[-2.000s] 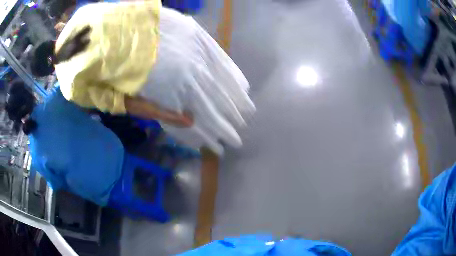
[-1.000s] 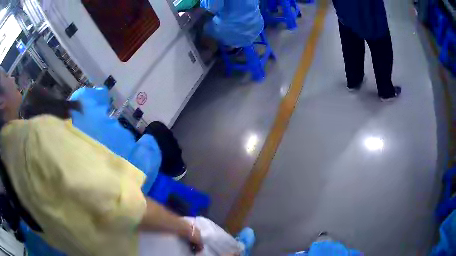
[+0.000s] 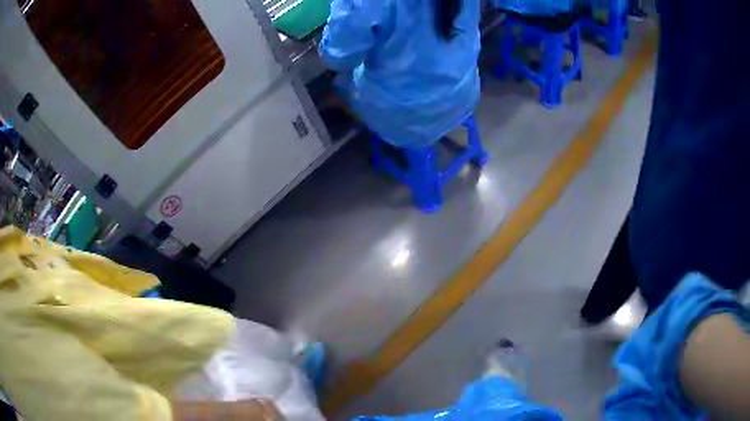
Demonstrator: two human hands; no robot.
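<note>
Neither of my hands is in view. A blue sleeve [image 3: 650, 362] and part of a bare forearm [image 3: 719, 366] show at the lower right edge, apparently my right arm; its hand is cut off. My blue smock [image 3: 485, 403] shows at the bottom centre, with a pale shoe tip [image 3: 506, 358] just beyond it. Nearest in front is the grey floor [image 3: 345, 271] with a yellow-orange line [image 3: 493, 247] running up to the right. No part or tray is seen in a hand.
A person in yellow [image 3: 90, 329] and white is close at lower left. A person in dark blue [image 3: 699, 164] stands close at right. A white machine cabinet [image 3: 238, 148] is at upper left. A person in a blue smock [image 3: 411, 74] sits on a blue stool [image 3: 426, 177] beyond it.
The dark-clothed person is much closer at right. The cabinet and seated person appear nearer. The person in yellow has shifted toward the lower left edge. A bare forearm now shows at right.
</note>
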